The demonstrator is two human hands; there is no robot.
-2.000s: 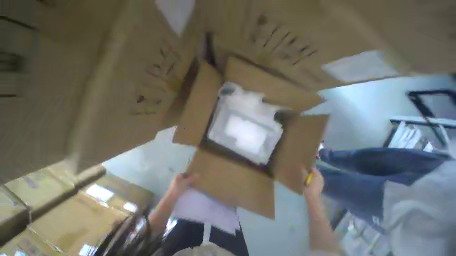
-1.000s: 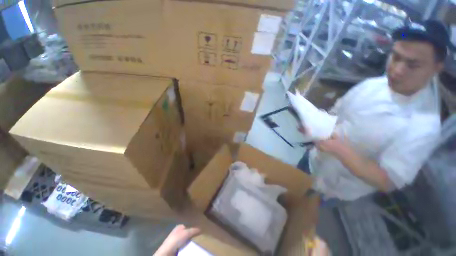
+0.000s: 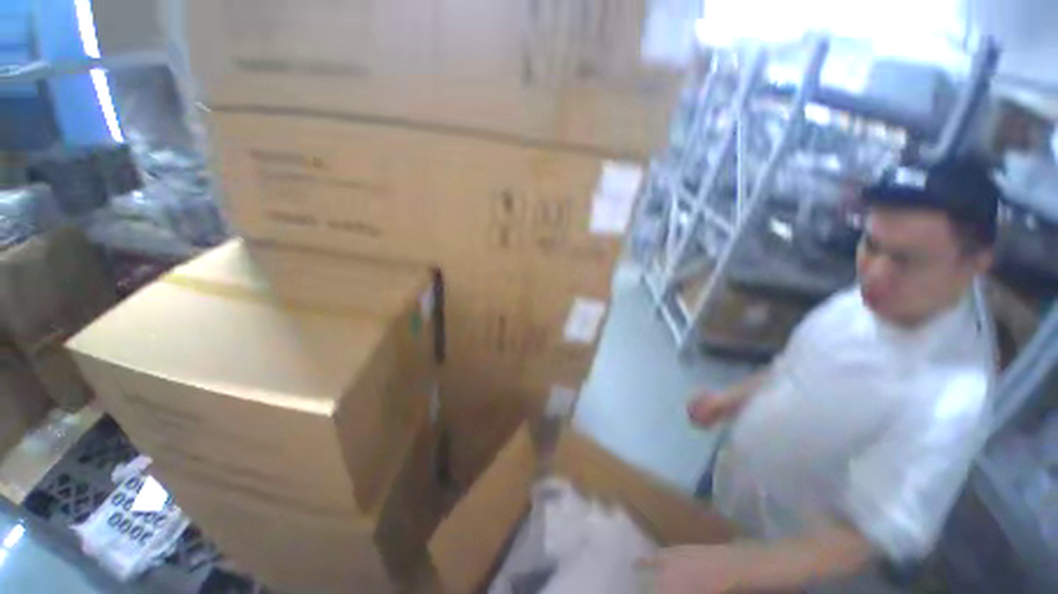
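An open brown carton (image 3: pixel 621 470) stands low in the centre with its flaps up, cut off by the bottom edge. Crumpled white sheets (image 3: pixel 580 536) lie inside it. Another person's hand (image 3: pixel 685 569) reaches over the carton's right side at the white sheets; whether it touches them is blurred. Neither my left hand nor my right hand is in the picture.
A person in a white shirt (image 3: pixel 859 406) and dark cap stands at the right. Tall stacked cartons (image 3: pixel 464 197) rise behind the open one. A closed carton (image 3: pixel 255 337) juts out at the left. Metal shelving (image 3: pixel 731 197) stands behind. A printed white bag (image 3: pixel 133 522) lies low left.
The view has tilted up and my hands have left the picture. The other person now reaches an arm to the open carton, and the white papers and black frame they held no longer show.
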